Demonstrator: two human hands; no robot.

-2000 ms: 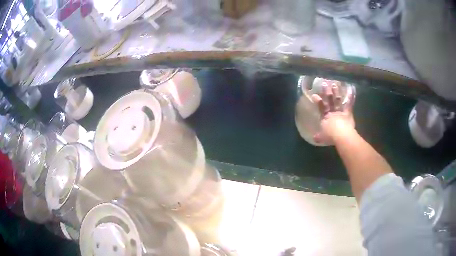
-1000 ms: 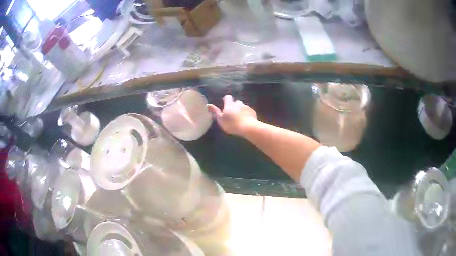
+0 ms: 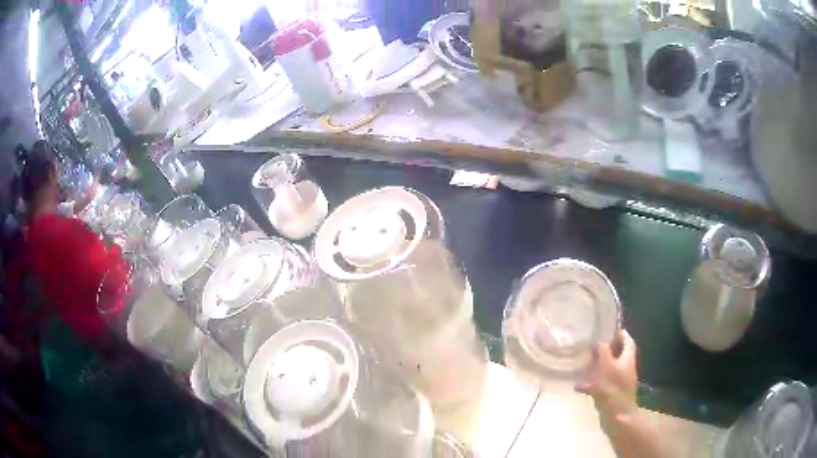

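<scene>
A clear-and-white vessel point(image 3: 560, 313) is at the near edge of the green conveyor, its round end facing up towards me. My right hand point(image 3: 614, 371) is bare and holds this vessel at its lower right side, with fingers on the rim. My left hand is not in view. Stacked vessels stand to the left on the worktop; the tallest one point(image 3: 376, 234) shows a white base plate with curved slots. Another vessel point(image 3: 300, 380) stands in front of it.
The dark green conveyor point(image 3: 537, 234) runs across, with a vessel point(image 3: 719, 286) on its right and one point(image 3: 297, 206) on its left. A cluttered shelf point(image 3: 421, 134) lies beyond. A person in red point(image 3: 76, 268) is at the far left. Another vessel point(image 3: 778, 425) stands lower right.
My right hand has moved from the belt back towards me and now holds a vessel at the belt's near edge. The view has swung left, showing the person in red more fully.
</scene>
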